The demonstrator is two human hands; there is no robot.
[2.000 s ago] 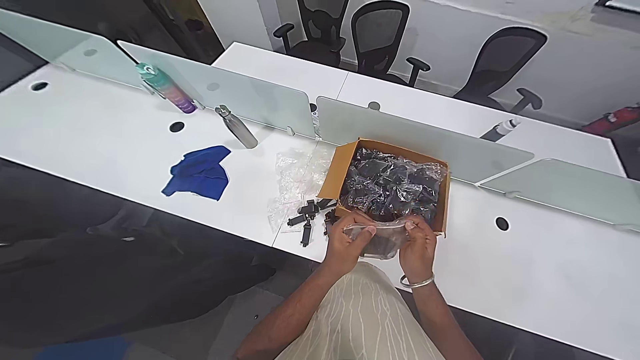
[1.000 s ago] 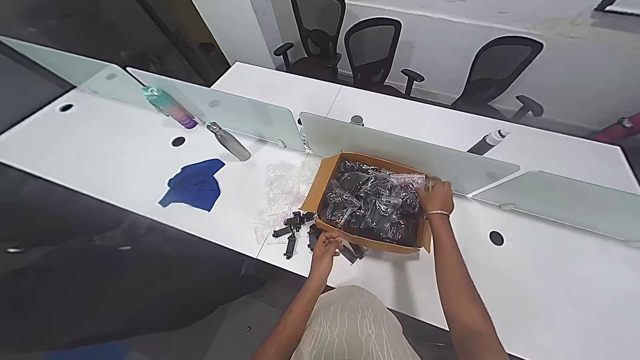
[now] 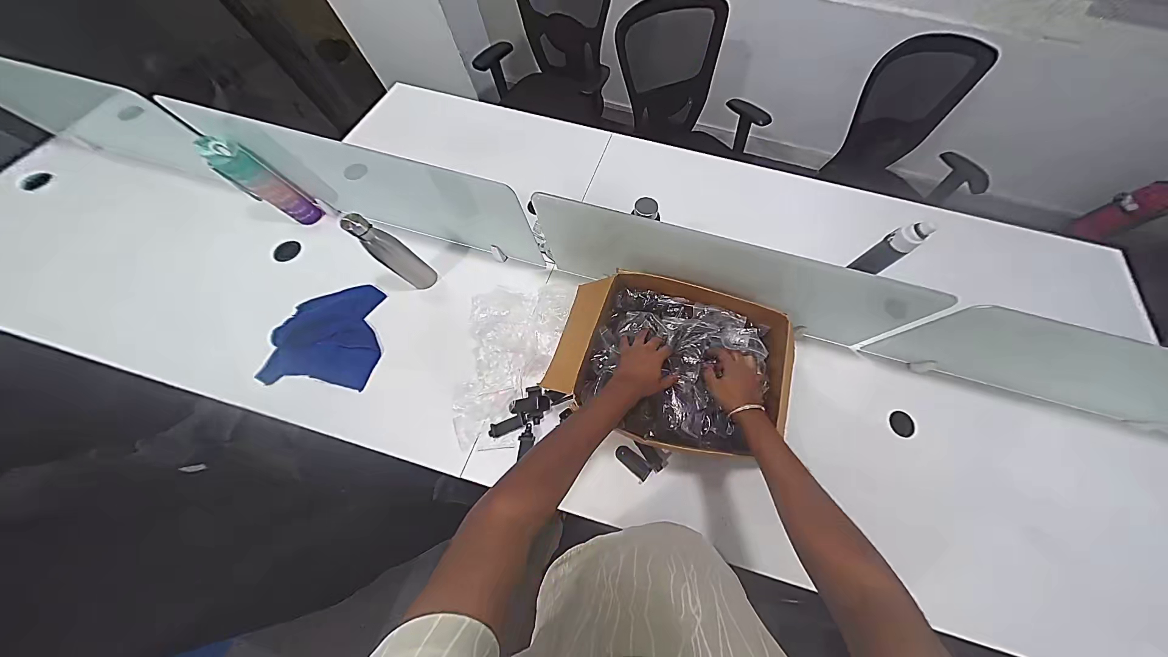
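Observation:
An open cardboard box (image 3: 778, 365) stands on the white desk, filled with dark items in clear plastic bags (image 3: 680, 401). Both hands are inside it, on top of the bags. My left hand (image 3: 644, 365) lies with spread fingers near the middle; whether it grips a bag cannot be told. My right hand (image 3: 733, 379) touches the bags further right, its fingers bent and partly hidden among the plastic. Several black plastic devices (image 3: 526, 415) lie at the box's near left corner, and small black parts (image 3: 636, 461) lie just in front of it. Clear plastic bags (image 3: 506, 347) are heaped left of the box.
A blue cloth (image 3: 330, 339), a steel bottle (image 3: 391, 252) and a green-purple bottle (image 3: 265, 182) are on the desk to the left. A frosted divider (image 3: 730, 260) runs behind the box. Beyond it stand another bottle (image 3: 892, 248) and black mesh chairs (image 3: 922, 100).
The clear bag held between both hands two seconds ago is no longer between them. My right hand has moved from the box's far right corner into it; my left has moved from its near edge onto the bags.

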